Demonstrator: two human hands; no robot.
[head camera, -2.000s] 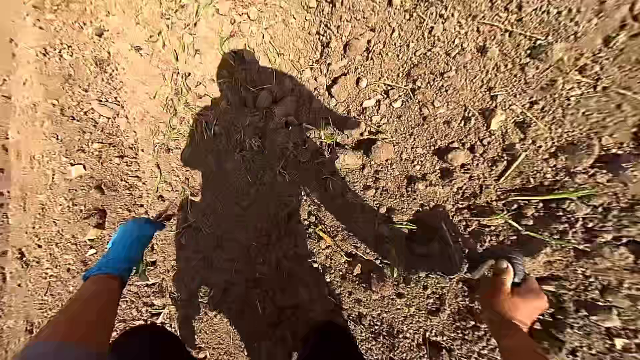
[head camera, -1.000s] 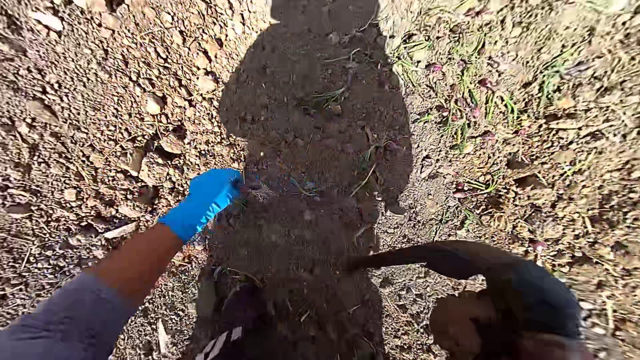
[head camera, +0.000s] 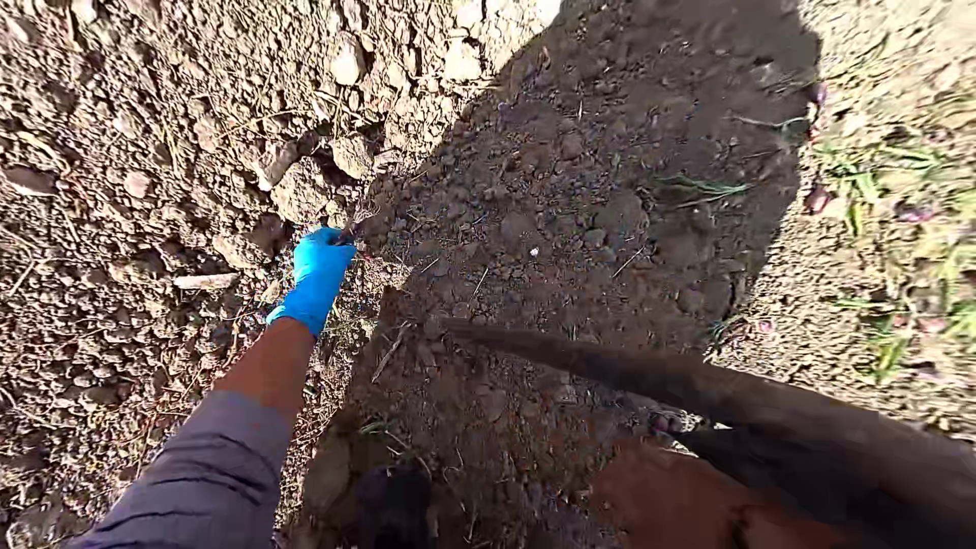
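Note:
My left hand (head camera: 316, 267), in a blue glove, is low over the clods left of centre. Its fingers are pinched on a small dark thing with fine root-like strands (head camera: 364, 216); its kind is unclear. At the lower right my bare right hand (head camera: 679, 496) is blurred and partly cut off by the frame. It is around a long dark curved tool (head camera: 648, 374), whose narrow tip points left over the shaded soil. The grip itself is largely hidden. Small purple bulbs (head camera: 817, 200) with green leaves (head camera: 888, 354) lie along the right side.
Dry, cloddy soil (head camera: 114, 320) spreads across the view, with larger clods (head camera: 301, 191) just beyond my left hand. My shadow covers the middle. A green sprig (head camera: 705, 189) lies in it, and a pale stick (head camera: 206, 281) lies left of my glove. A dark shoe (head camera: 393, 503) shows below.
The view has shifted greatly and come closer to the ground. The tool shows much larger now, reaching further across the view. Bulbs and leaves seen at the upper right a second ago are now at the right edge.

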